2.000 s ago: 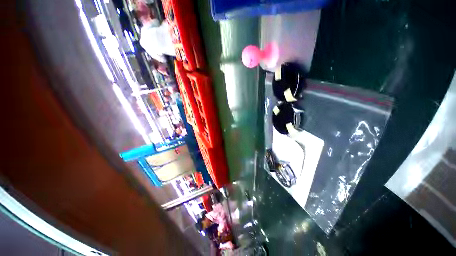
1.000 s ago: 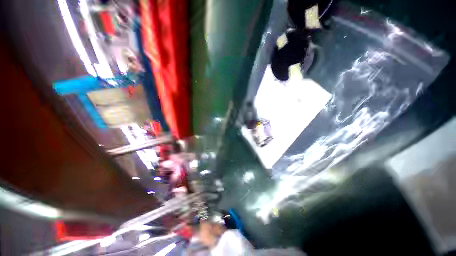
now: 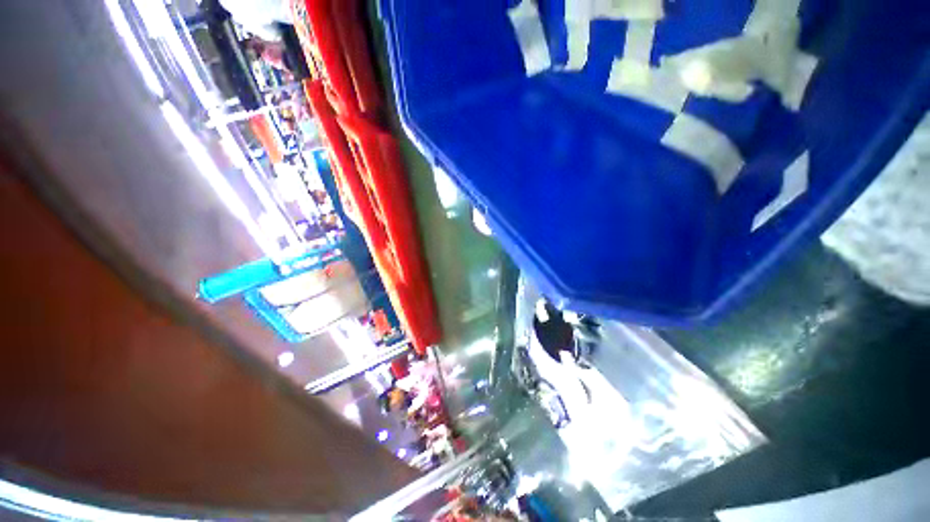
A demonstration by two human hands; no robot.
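Note:
A blue bin (image 3: 602, 194) fills the upper right of the view, very near the camera, with several small white-beige strips (image 3: 704, 151) inside. Below it a clear shiny plastic bag (image 3: 704, 393) lies on the dark green bench. A round black unit (image 3: 554, 334) with white patches lies at the bag's left part, partly hidden by the bin. A white paper (image 3: 602, 418) shows beside it, washed out by glare. Neither of my hands can be made out.
Red-orange trays (image 3: 382, 224) line the bench's left side. A light blue frame (image 3: 270, 275) stands beyond them. A large brown blurred shape (image 3: 153, 387) covers the lower left. A pale sheet (image 3: 857, 500) lies at the lower right edge.
The view has swung. The blue bin, only an edge at the top two seconds ago, now fills the upper right. The bag and black unit show lower, and the pink piece is out of view.

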